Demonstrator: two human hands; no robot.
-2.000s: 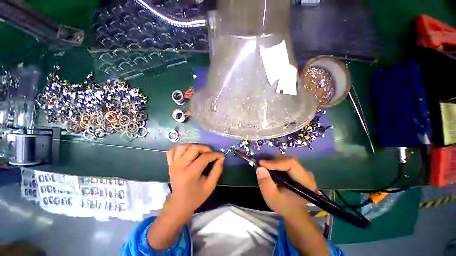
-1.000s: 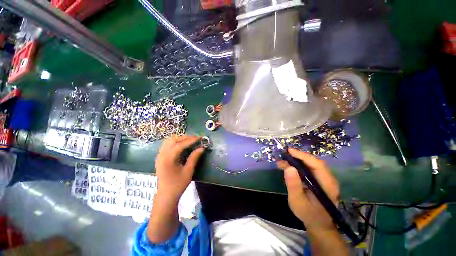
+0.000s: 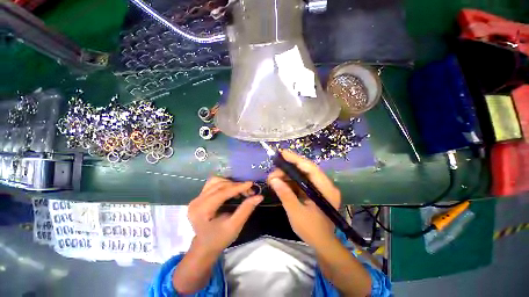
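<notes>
My left hand [image 3: 220, 210] holds a small dark ring part [image 3: 256, 189] between thumb and fingertips at the bench's front edge. My right hand [image 3: 307, 200] holds a black soldering iron [image 3: 316, 196], its metal tip [image 3: 267, 148] pointing up-left near the hood rim. My right fingertips are close beside the ring part; whether they touch it I cannot tell. Many tiny components [image 3: 333, 142] lie on the purple mat [image 3: 243, 156]. A thin solder wire [image 3: 174, 175] lies on the bench left of my left hand.
A translucent fume hood [image 3: 272, 110] stands over the mat. Separate rings [image 3: 200, 154] and a pile of ring parts [image 3: 119, 130] lie left. A round dish [image 3: 374, 87], tweezers [image 3: 401, 125] and a blue box [image 3: 442, 104] are right. A metal box [image 3: 36, 171] sits far left.
My left hand has left the separate rings and come to the front edge, near my right hand. One ring now lies alone below the other two. The iron's tip has moved off the components. The view has shifted.
</notes>
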